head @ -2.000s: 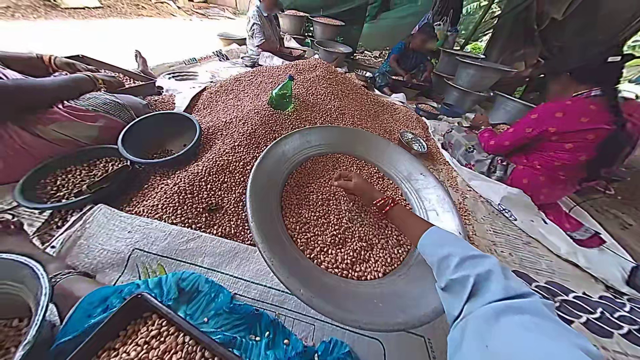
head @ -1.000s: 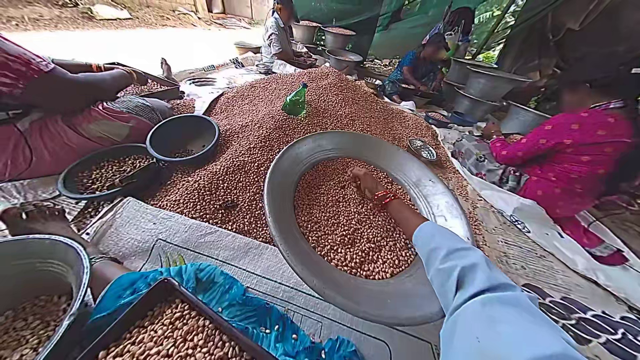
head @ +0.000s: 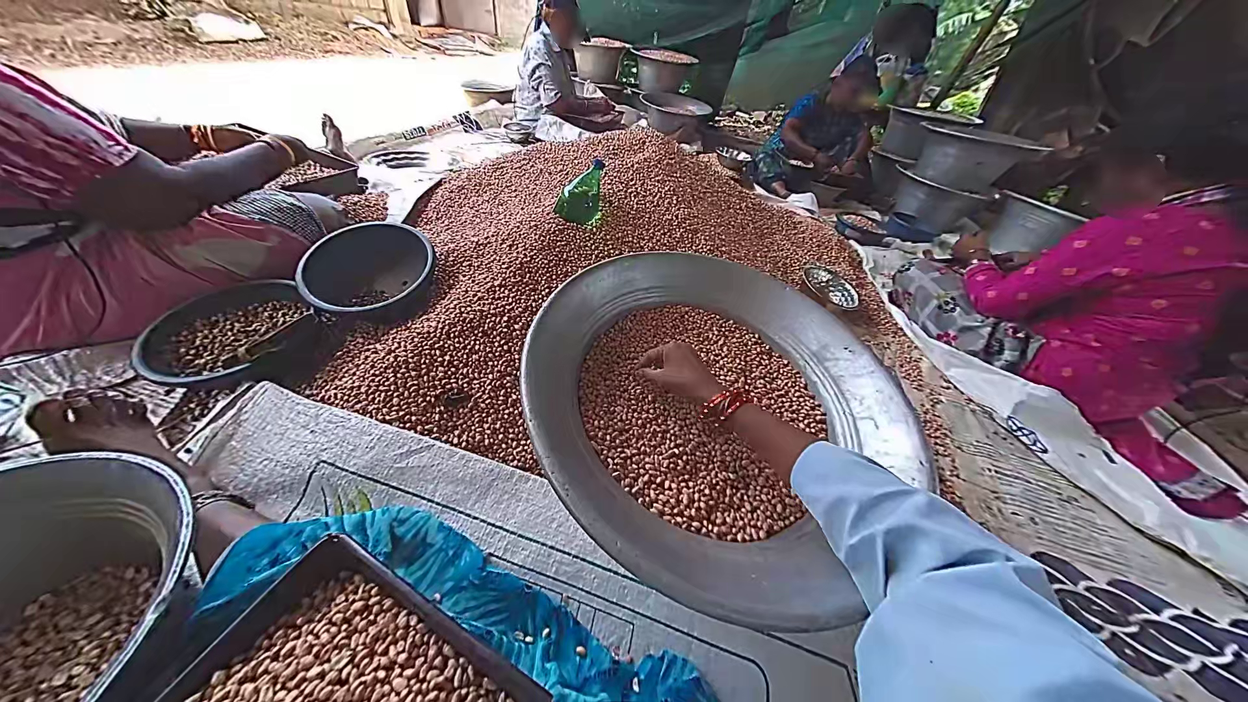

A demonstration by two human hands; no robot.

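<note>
My right hand (head: 681, 372), in a light blue sleeve with red bangles at the wrist, is over the shelled nuts (head: 682, 487) inside a wide-rimmed metal basin (head: 585, 292). Its fingers are curled; whether they hold a nut cannot be told. The basin rests tilted against a large heap of reddish nuts (head: 448, 361). My left hand is outside the picture. At the lower left a dark rectangular tray (head: 366, 556) of nuts lies on blue cloth (head: 439, 551), beside a metal pot (head: 88, 478) partly filled with nuts.
Two dark bowls (head: 366, 263) (head: 219, 312) stand left of the heap. A cut green bottle (head: 581, 195) and a small metal bowl (head: 831, 288) sit on it. People are seated left, right and behind, near metal pots (head: 975, 156). A white woven sheet (head: 390, 458) lies in front.
My right hand has stayed over the nuts in the basin, its fingers appearing more curled than two seconds ago. The view has shifted slightly.
</note>
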